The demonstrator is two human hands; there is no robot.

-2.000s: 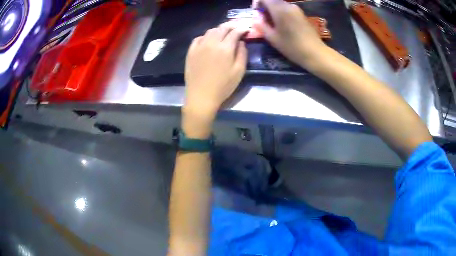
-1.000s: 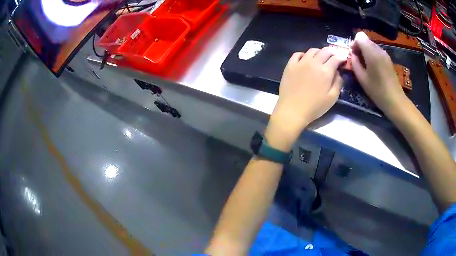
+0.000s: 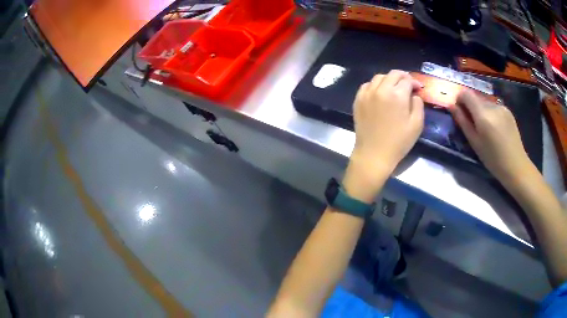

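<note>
An orange-brown bar part (image 3: 440, 93) with small dark holes lies over the black pad (image 3: 348, 53), brightly lit in its middle. My left hand (image 3: 388, 118) has its fingertips closed on the bar's left end. My right hand (image 3: 491, 127) has its thumb and fingers on the bar further right, and covers part of it. A silver-white strip (image 3: 457, 77) with dark marks lies on the pad just behind the bar. Whether a small piece is between my fingertips cannot be told.
Red bins (image 3: 214, 59) stand left of the pad, small bits inside. A monitor (image 3: 93, 31) shows orange at the upper left. More orange-brown bars lie behind the pad (image 3: 379, 20) and at its right (image 3: 555, 133). A bulky black unit (image 3: 463, 28) hangs over the pad's rear.
The camera view has swung left. My right hand has moved rightward along the bar, away from my left fingertips, uncovering its lit middle and more of the strip. The monitor picture has changed to orange.
</note>
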